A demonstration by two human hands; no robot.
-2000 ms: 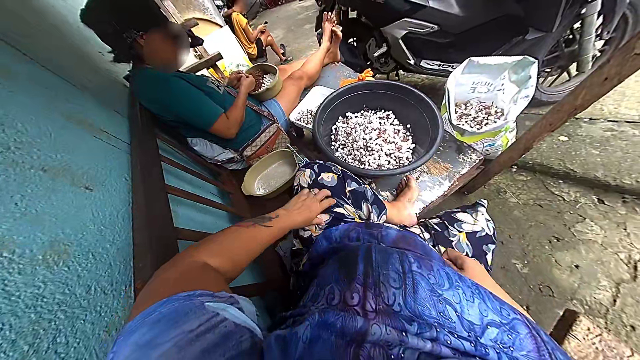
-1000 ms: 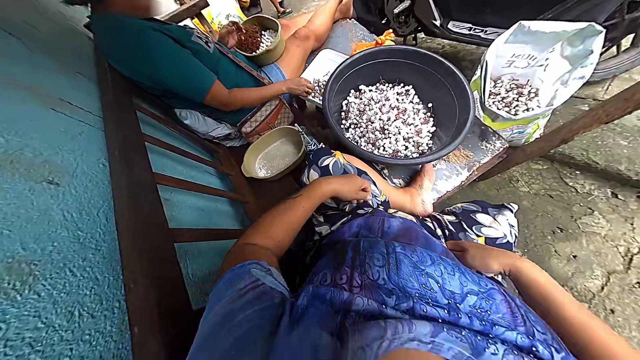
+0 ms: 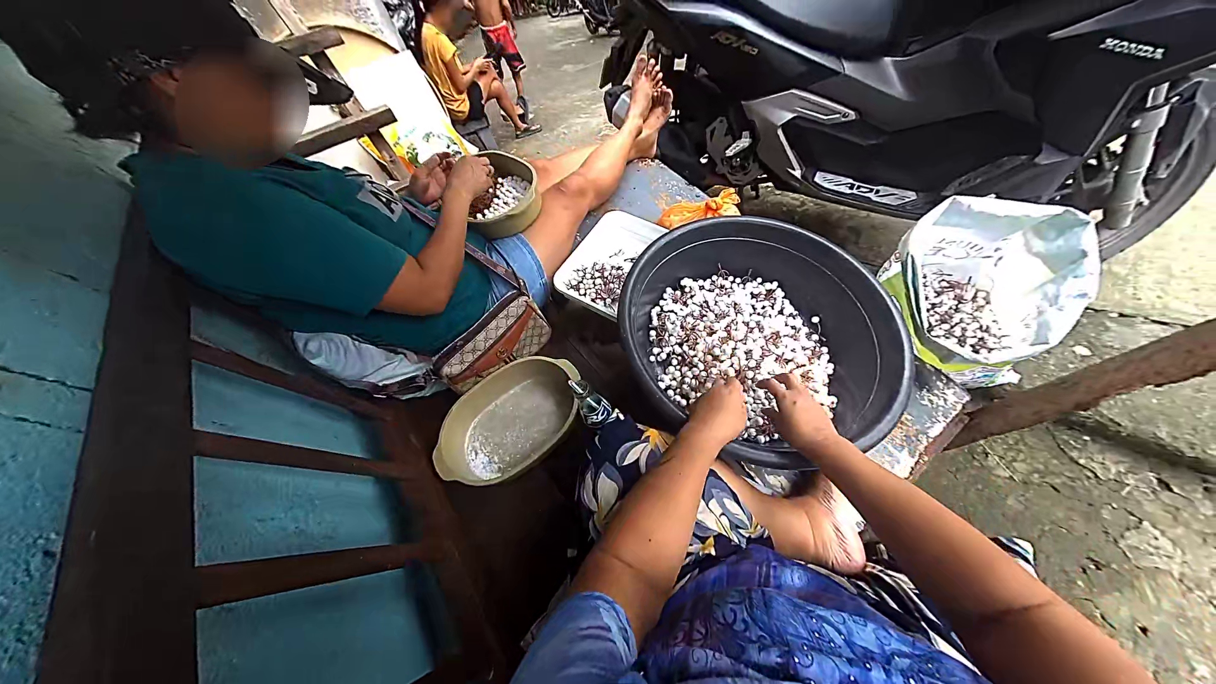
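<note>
A wide black plastic basin (image 3: 879, 332) holds a heap of small round white pieces with thin reddish-brown stalks (image 3: 736, 332). At the near edge of the heap, my left hand (image 3: 722, 408) touches the pieces, fingers bent downward. Close to its right, my right hand (image 3: 796, 410) reaches into the same heap. Whether either hand grips a piece cannot be seen. Left of the basin lies an oval olive-green dish (image 3: 513, 418) with some whitish residue. A white rectangular tray (image 3: 617, 231) with more stalked pieces sits behind the basin's left side.
A person in a teal shirt (image 3: 275, 237) sits at left, both hands at a green bowl (image 3: 518, 217) of white pieces. An open printed sack (image 3: 1054, 247) stands right of the basin, near a wooden pole (image 3: 1092, 389). Behind are an orange plastic bag (image 3: 701, 209) and a parked black motorcycle (image 3: 883, 104).
Both my hands have moved from my lap into the basin. The other person's hand, near the white tray one second ago, is back at the green bowl.
</note>
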